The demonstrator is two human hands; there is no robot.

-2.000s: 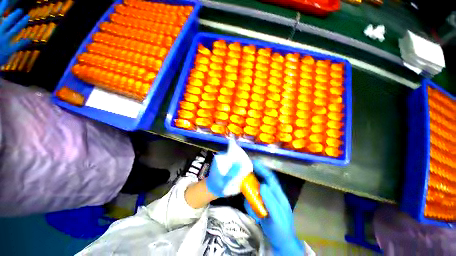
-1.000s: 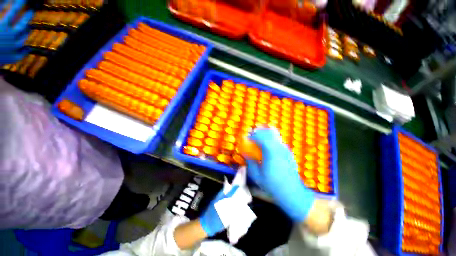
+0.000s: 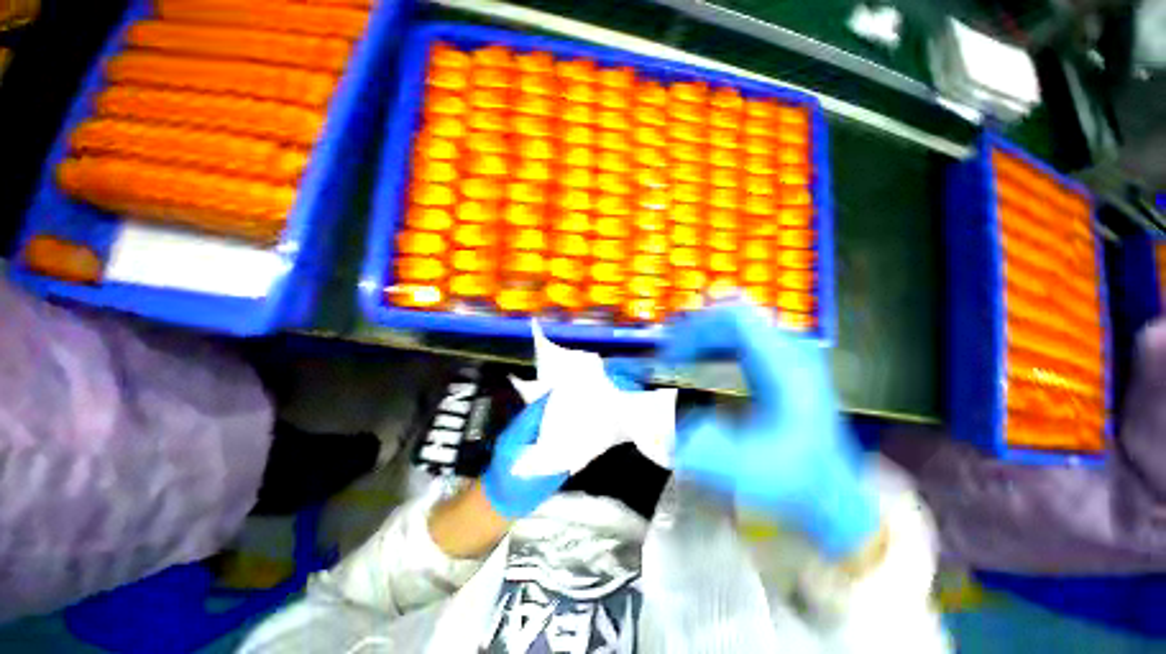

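A blue tray (image 3: 829, 243) filled with rows of glossy orange-gold parts (image 3: 614, 192) lies in front of me. My left hand (image 3: 518, 466), in a blue glove, is below the tray's near edge. It holds a spread, crumpled white wipe (image 3: 595, 415), which hides most of the fingers. My right hand (image 3: 780, 428), also gloved, is blurred near the tray's lower right edge, to the right of the wipe. Its fingers are curved and apart, and I see no part in it.
A second blue tray (image 3: 288, 300) at left holds orange parts, one lying apart beside a white liner (image 3: 192, 259). Another filled blue tray (image 3: 978, 294) stands at right. Stacked wipes (image 3: 995, 67) and a crumpled wipe (image 3: 876, 23) lie beyond the rail. People's pink sleeves (image 3: 122, 434) show on both sides.
My right hand has moved from over the tray, with an orange part, to the near edge, where no part shows. My left hand still holds the wipe, now more spread. The view has shifted.
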